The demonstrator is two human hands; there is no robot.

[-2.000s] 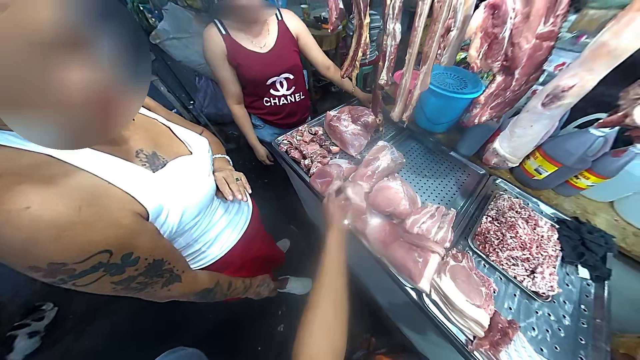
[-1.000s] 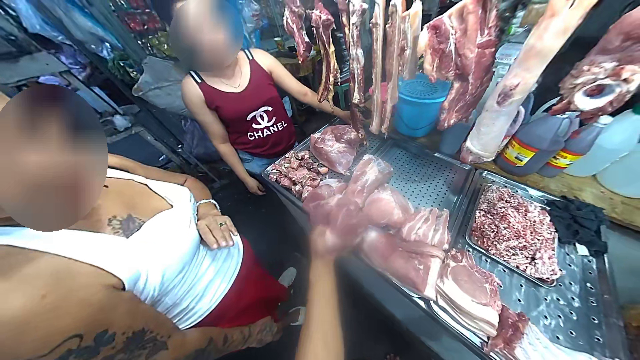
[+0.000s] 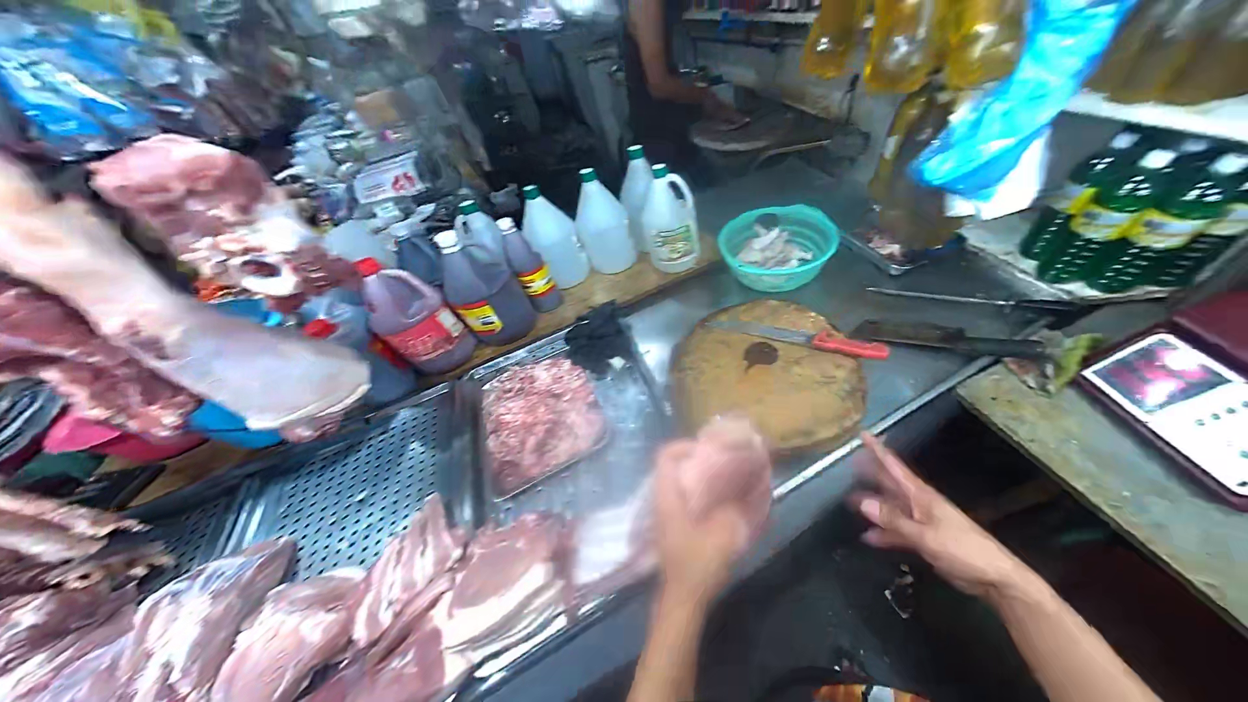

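My left hand [image 3: 682,512], blurred by motion, grips a piece of raw meat [image 3: 731,468] just short of a round wooden chopping block [image 3: 770,390]. Bare and with fingers apart, my right hand [image 3: 907,507] is over the dark gap right of the counter edge. On the block lies a knife with a red handle [image 3: 850,345]; a cleaver [image 3: 907,336] rests on the metal counter to its right. Left of my left hand are a tray of ground meat [image 3: 544,421] and large raw meat cuts [image 3: 292,624] along the counter's near side.
Several jugs and bottles [image 3: 487,292] line a wooden ledge behind the tray. A teal plastic basin [image 3: 778,249] stands beyond the block. Hanging meat [image 3: 175,302] is at left, a blue plastic bag [image 3: 1024,107] hangs upper right, and a weighing scale [image 3: 1170,400] sits at right.
The view has swung right, to the chopping block. My left hand, among the meat cuts before, is now near the block with a piece of meat. My right hand has come into view.
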